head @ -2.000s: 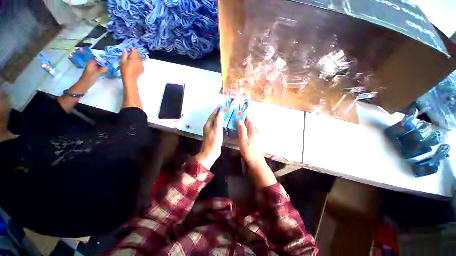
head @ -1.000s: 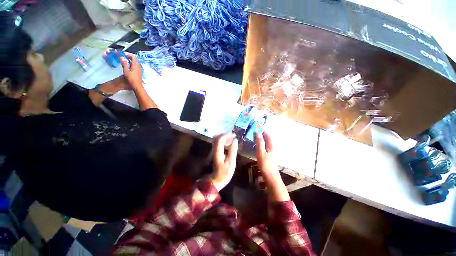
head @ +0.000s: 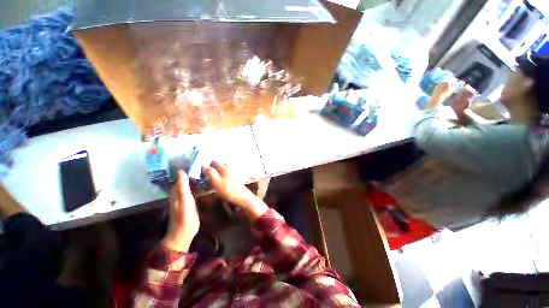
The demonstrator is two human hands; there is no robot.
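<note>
A light-blue packed unit with an orange-red dot (head: 158,159) stands near the table's front edge, left of my hands, with no hand on it. A second blue unit (head: 195,163) is at my fingertips, partly hidden and blurred. My right hand (head: 227,185) has its fingers on this unit's right side. My left hand (head: 183,207) is raised at its lower left, fingers together; whether it grips the unit is unclear.
A large carton (head: 123,81) holding clear plastic boxes opens towards me behind the units. A black phone (head: 77,180) lies left. Blue cable units (head: 352,111) stand right, before a person (head: 475,153). An open brown carton (head: 355,252) is below the table.
The view has swung right, bringing the person and lower carton into view. The two blue units, close together before, are now apart. My hands have closed in around the right one.
</note>
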